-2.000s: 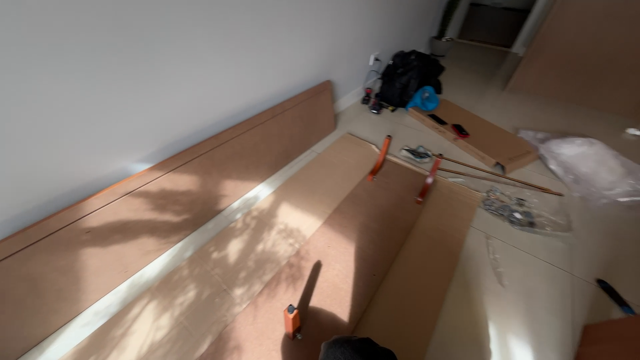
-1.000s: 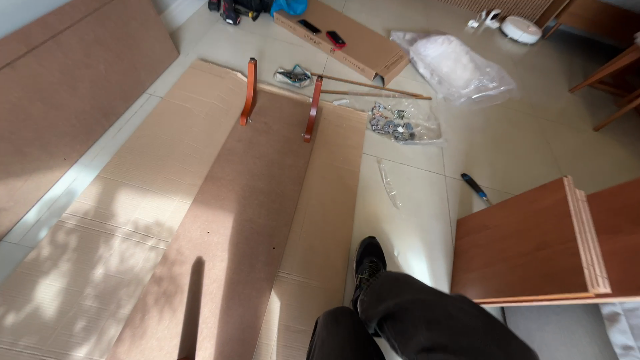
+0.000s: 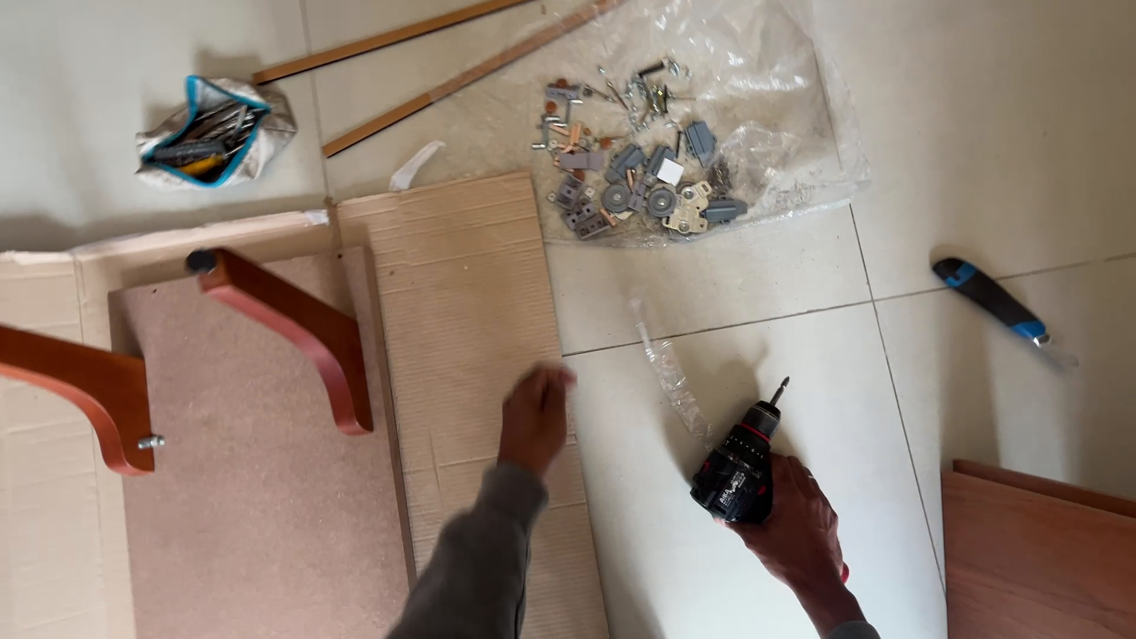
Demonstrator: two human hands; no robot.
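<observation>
My right hand (image 3: 794,524) grips a black cordless drill (image 3: 741,466) with a bit fitted, held over the tiled floor. My left hand (image 3: 537,413), slightly blurred, is over the right edge of the flattened cardboard (image 3: 479,293); its fingers are curled and whether they hold anything cannot be made out. To its left, a brown fiberboard panel (image 3: 257,497) lies on the cardboard. One curved wooden leg (image 3: 297,328) rests at the panel's right edge, a second (image 3: 89,382) at its left, with a metal bolt near its end.
Ahead, a clear plastic bag (image 3: 781,151) lies under assorted furniture hardware (image 3: 657,182). An unzipped pouch of tools (image 3: 213,138) and two wooden strips (image 3: 461,75) are at the upper left. A black and blue utility knife (image 3: 994,302) lies right, above a wooden panel (image 3: 1038,559).
Both hands and the drill have come into view; a second ago neither hand showed. The view has moved much closer to the hardware and the legs.
</observation>
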